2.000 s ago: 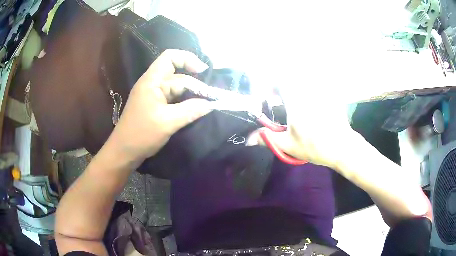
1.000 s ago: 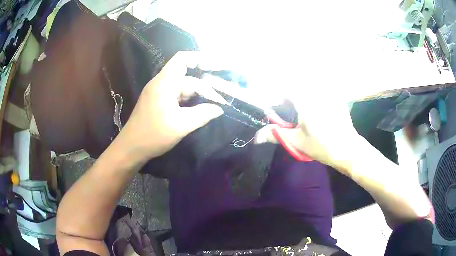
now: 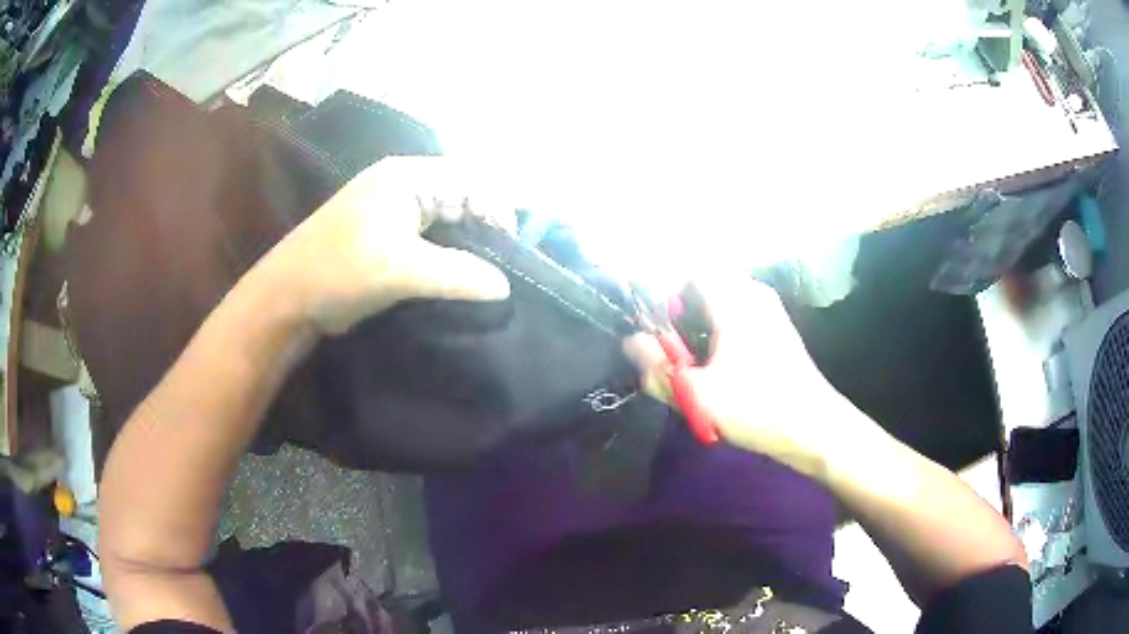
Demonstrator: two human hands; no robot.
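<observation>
The dark garment [image 3: 433, 378] spreads from the left over my lap, reddish-brown at the left and black in the middle. My left hand [image 3: 402, 242] grips its folded edge near the upper middle. A stitched seam [image 3: 557, 275] runs from my left hand down to my right hand. My right hand [image 3: 731, 365] holds the red-handled scissors [image 3: 688, 394], with the blades at the seam's lower right end; glare hides whether they are apart. A loose pale thread [image 3: 604, 400] lies curled on the dark cloth just below the scissors.
The white table [image 3: 966, 149] is washed out by glare, its edge running along the upper right. Pale cloth [image 3: 198, 43] lies at the upper left. Small red and metal tools [image 3: 1038, 77] sit at the far upper right. A grey fan-like unit [image 3: 1108, 427] stands at the right edge.
My left hand has shifted slightly, and the seam now stretches straighter between my hands. My right hand and the scissors have moved lower, with the red handles turned more upright. The view has shifted.
</observation>
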